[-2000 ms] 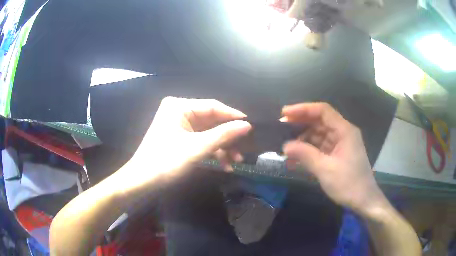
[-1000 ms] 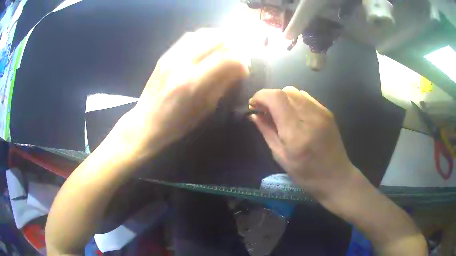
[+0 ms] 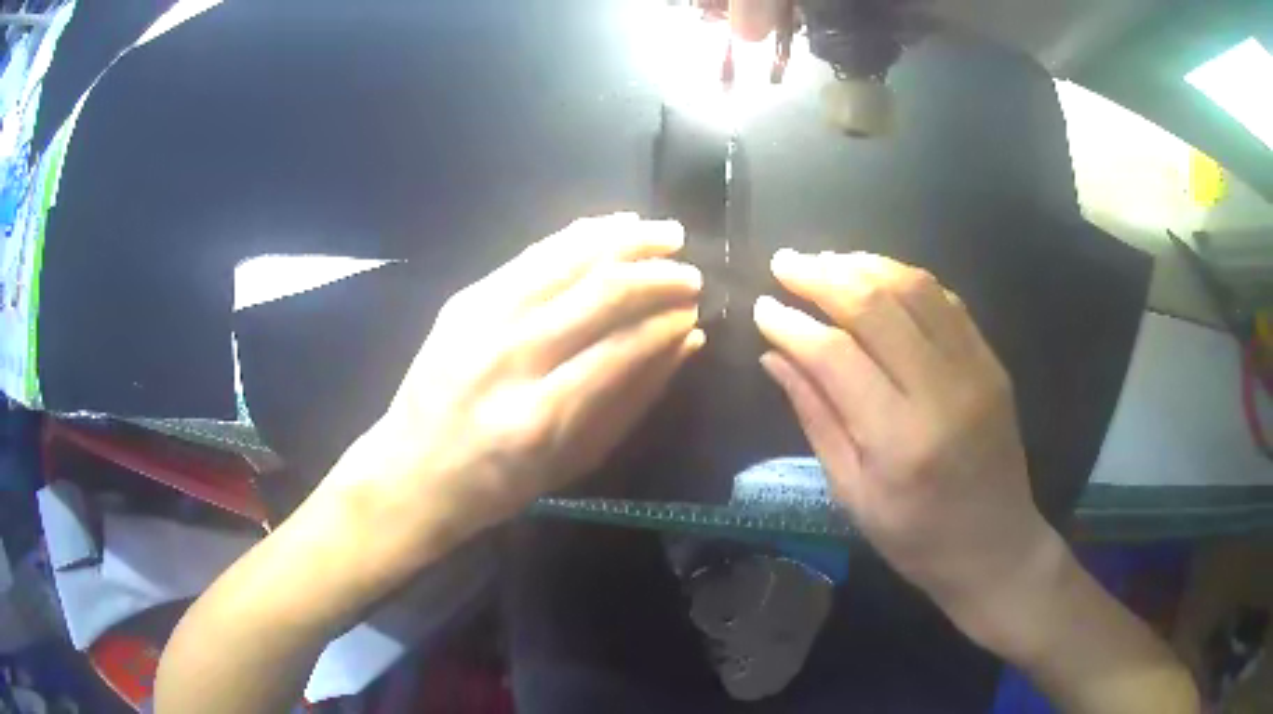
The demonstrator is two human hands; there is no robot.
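Note:
A large black garment panel (image 3: 419, 154) covers much of the machine table. A narrow black strip (image 3: 693, 175) lies on it, running down from the presser foot and needle area (image 3: 754, 70), with a thin white line along its right side. My left hand (image 3: 538, 356) lies flat on the panel left of the strip, fingertips on its edge. My right hand (image 3: 901, 405) rests on the panel to the right, fingers slightly spread, fingertips near the white line. Neither hand grips anything. Lamp glare hides detail at the needle.
A pale round machine knob (image 3: 856, 108) is right of the needle. Scissors with a red handle (image 3: 1256, 384) lie at the right edge, partly cut off. The green ruler-marked table edge (image 3: 670, 518) runs above the dark lap. Red and white items are at lower left.
My hands have moved apart to either side of the strip, my left lower than before. My right hand's pinch has opened. The strip now lies on the panel below the needle.

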